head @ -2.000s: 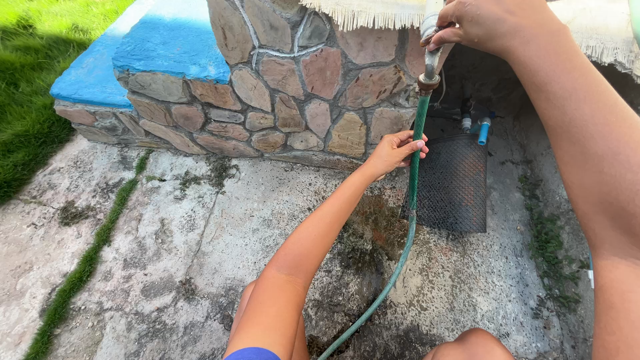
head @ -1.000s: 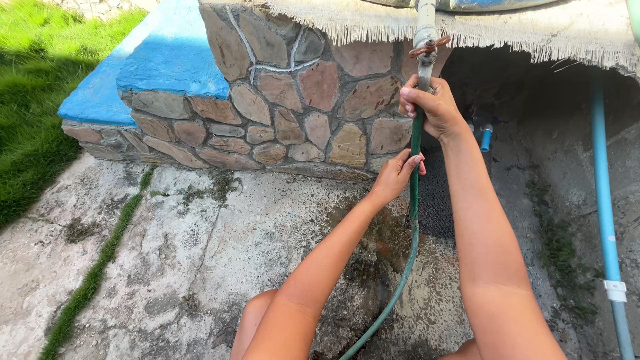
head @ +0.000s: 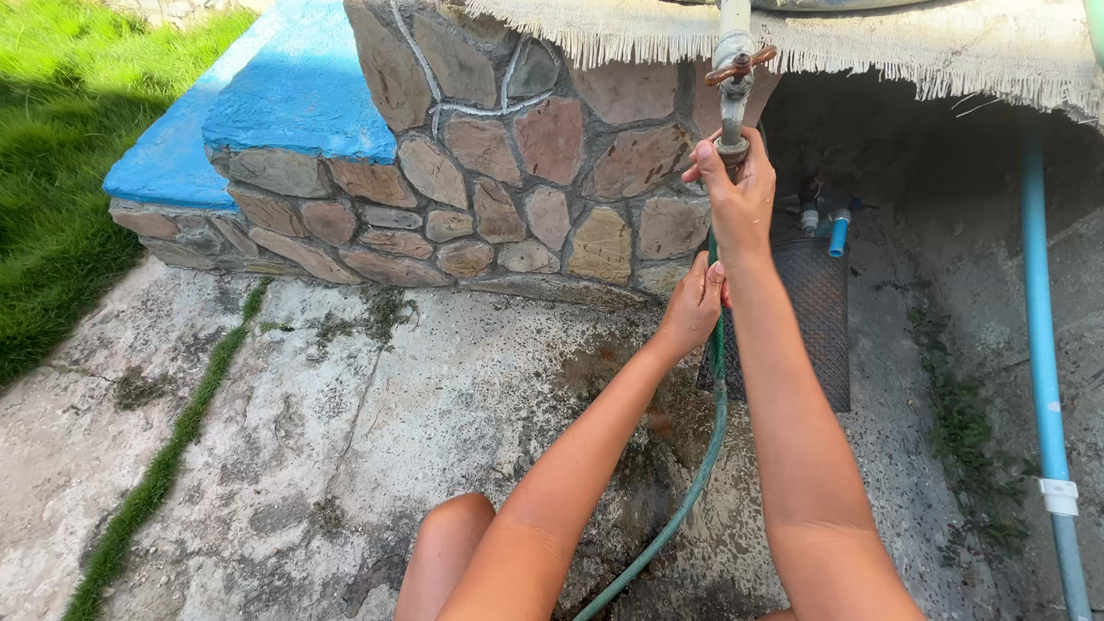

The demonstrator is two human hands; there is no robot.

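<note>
A metal outdoor faucet (head: 734,95) with a rusty handle (head: 740,65) points down at the top, right of centre. My right hand (head: 740,194) is wrapped around its outlet and the upper end of the green garden hose, which the fingers mostly hide. Just below it, my left hand (head: 695,306) grips the green garden hose (head: 709,466). From there the hose curves down and to the left, out of view at the bottom.
A stone-faced wall (head: 552,220) with blue-painted steps (head: 297,103) stands behind the hands. A dark mesh mat (head: 811,319) lies under a short blue pipe stub (head: 838,235). A long blue pipe (head: 1045,345) runs down the right. Fringed cloth (head: 862,43) hangs above the recess.
My right hand has moved from the faucet's upper part down to its outlet. My left hand has stayed on the hose. The view has shifted, bringing the long blue pipe into sight.
</note>
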